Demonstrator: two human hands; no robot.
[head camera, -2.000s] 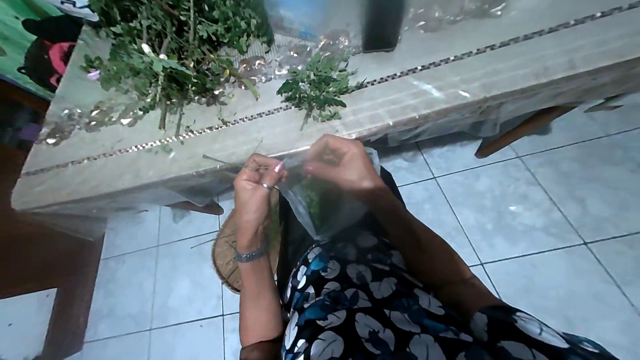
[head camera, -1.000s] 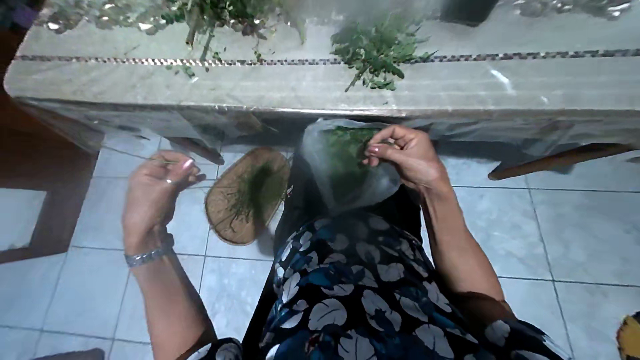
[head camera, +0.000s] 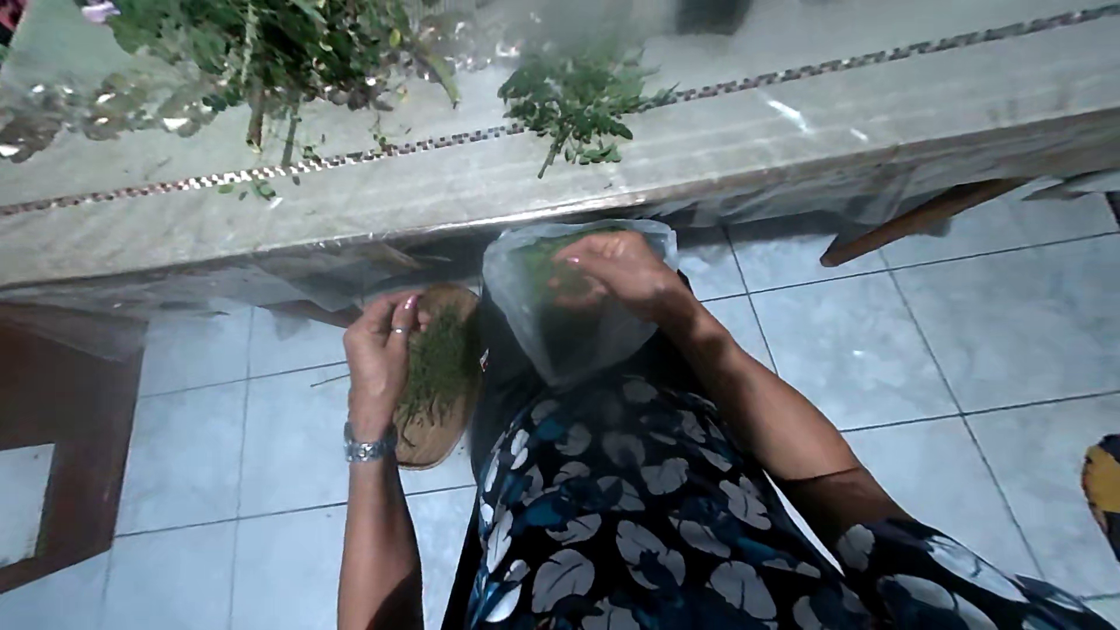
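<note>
A translucent plastic bag (head camera: 569, 341) with green leaves inside rests open on my lap. My right hand (head camera: 617, 271) is at the bag's mouth, fingertips bent together over the leaves; whether they pinch anything cannot be made out. To the left, my left hand (head camera: 385, 350) is above the edge of an oval woven basket (head camera: 437, 446) that holds thin green stems (head camera: 437, 367). Its thumb and fingers are close together, and a thin stalk shows beside the wrist; I cannot tell whether it is held. A small leafy sprig (head camera: 577, 105) lies on the table ahead.
A large heap of leafy branches (head camera: 262, 44) lies on the plastic-covered table (head camera: 787, 131) at the back left. A dark object (head camera: 713, 13) stands at the top edge. Below the table are wooden legs (head camera: 919, 223) and a tiled floor (head camera: 840, 341).
Two seconds ago both hands were together over the bag; they then parted. Since one second ago my left hand has come nearer the basket's edge, and my right hand has moved over the bag's mouth.
</note>
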